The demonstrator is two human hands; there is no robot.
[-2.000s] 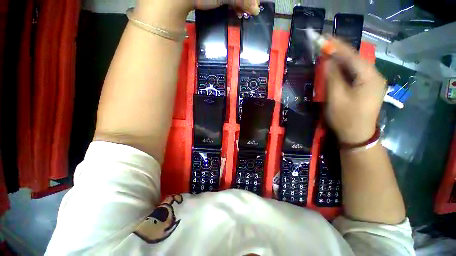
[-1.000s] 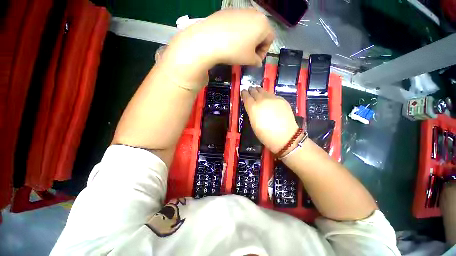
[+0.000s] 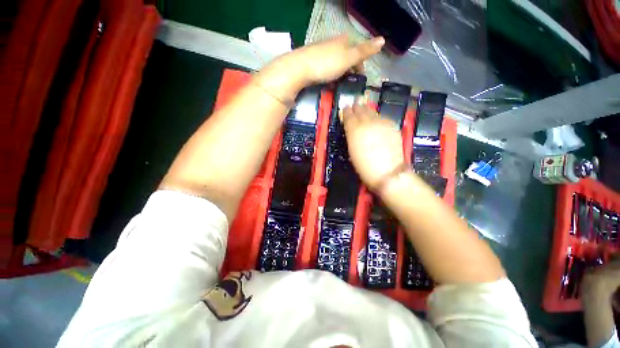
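Open black flip phones lie in two rows in a red tray point(image 3: 246, 234). My left hand point(image 3: 333, 58) is over the tray's far edge, at the top of the second upper-row phone point(image 3: 350, 89); its fingers point right and its fingertips partly hide what is below. My right hand point(image 3: 374, 146) lies over the same phone, fingertips on its bright, reflective screen and palm over the area to its right. Both hands are slightly blurred, and I cannot tell whether either holds anything. A lower-row phone point(image 3: 336, 245) shows its keypad near my shirt.
Red trays point(image 3: 112, 143) are stacked at left. A dark phone-like object point(image 3: 391, 22) lies beyond the tray. Right of the tray are a blue binder clip point(image 3: 483, 170), clear film point(image 3: 486, 211), a small labelled bottle point(image 3: 554, 168), and another red tray point(image 3: 561, 255) with a person's hand.
The right hand moved from the third phone, where it held a white and orange item, to the second phone's screen. The left hand has opened out from a curled shape. The view has shifted.
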